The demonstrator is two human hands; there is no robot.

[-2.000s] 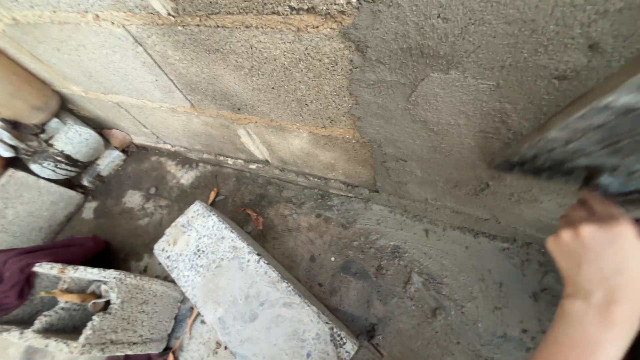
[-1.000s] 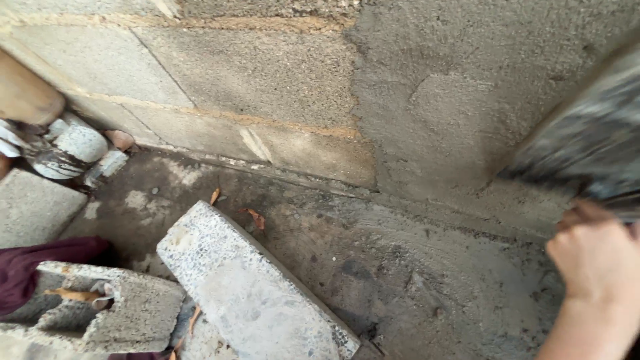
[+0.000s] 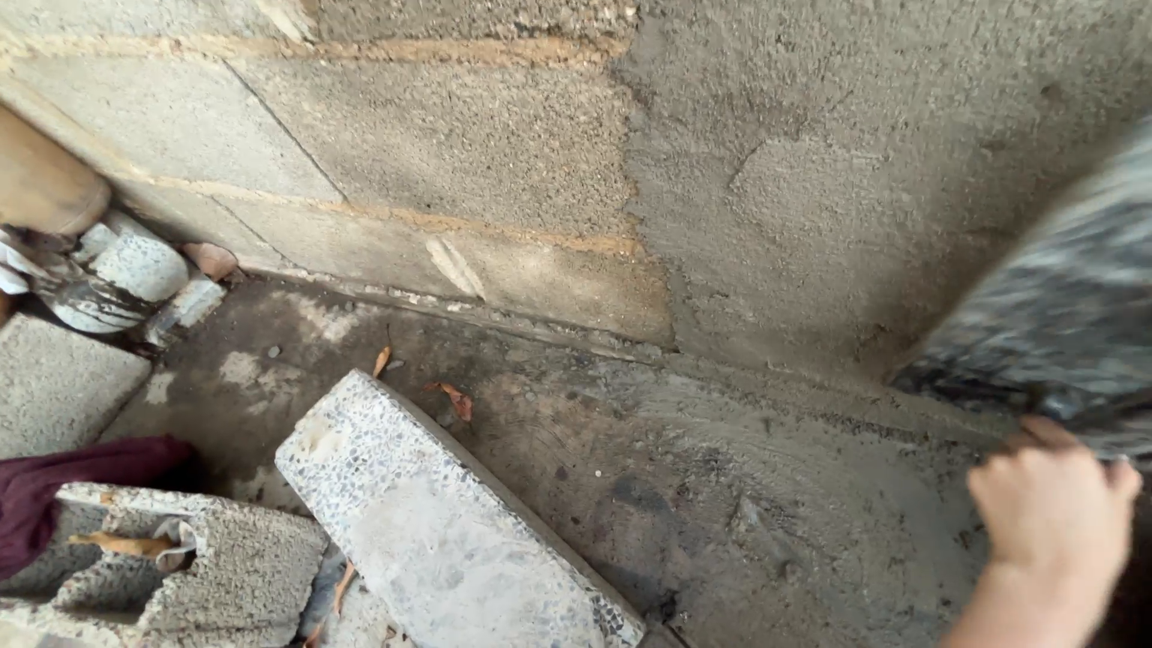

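My right hand [image 3: 1053,513] is at the lower right, its fingers closed around the handle of a wide, mortar-stained plastering float [image 3: 1044,306]. The float is blurred and tilted in front of the wall, at the right edge. Behind it is wet grey mortar [image 3: 792,216] spread over the right part of the wall. To the left of a ragged mortar edge, the concrete block wall [image 3: 468,135] shows bare with tan joints. Smeared grey mortar [image 3: 837,468] lies on the floor beneath the hand. My left hand is out of view.
A terrazzo-like concrete slab [image 3: 450,531] lies on the floor at bottom centre. Left of it are a broken hollow concrete block [image 3: 243,558], a maroon cloth [image 3: 90,468], another block [image 3: 63,387] and a whitish stained container [image 3: 135,270]. Dry leaves [image 3: 454,400] lie near the slab.
The float in my right hand has shifted a little and shows more of its blurred face than two seconds ago. My hand keeps its grip. The blocks and slab have stayed put.
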